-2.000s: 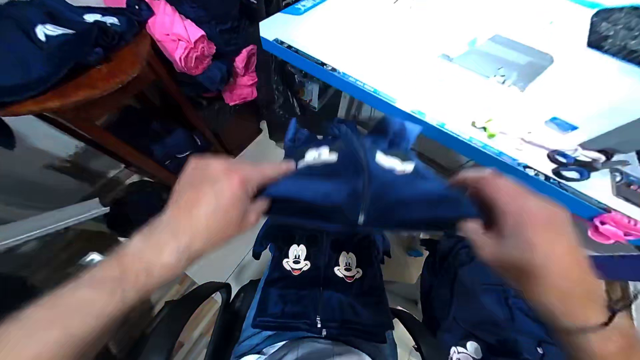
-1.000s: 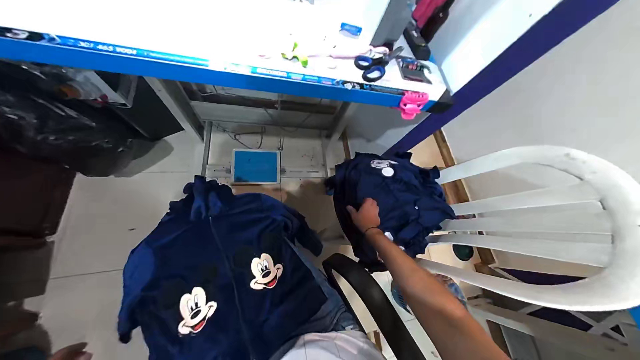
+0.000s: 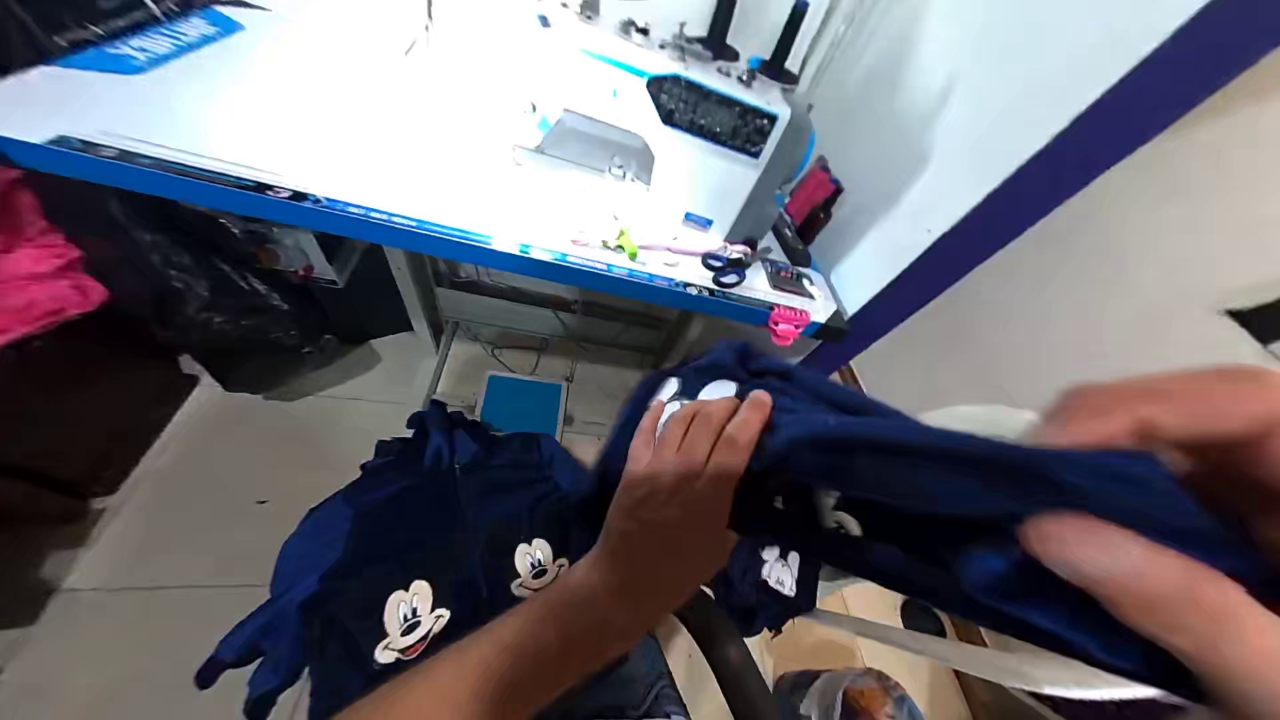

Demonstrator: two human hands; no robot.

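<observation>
A navy garment with white appliqués (image 3: 900, 470) stretches between my two hands at the right. My left hand (image 3: 690, 480) presses on its left end, fingers over a white patch; whether they grip the cloth is hard to tell. Blurred at the right edge, my right hand (image 3: 1160, 520) has the other end between thumb and fingers. Across my lap lies a navy hooded jacket (image 3: 400, 560) with Mickey Mouse face patches on its front. More navy cloth with a white figure (image 3: 770, 585) shows below the held garment, partly hidden.
Ahead stands a white sewing-machine table with a blue edge (image 3: 400, 232), bearing scissors (image 3: 727, 265) and a pink clip (image 3: 788, 322). A blue-topped pedal (image 3: 522, 403) is underneath. A black chair armrest (image 3: 735, 650) is beside my lap, a white chair (image 3: 960, 650) at right, pink cloth (image 3: 45, 265) at left.
One second ago a single hand rested on the navy pile on the white chair; now both hands are on a navy garment above it. The Mickey jacket remains on my lap.
</observation>
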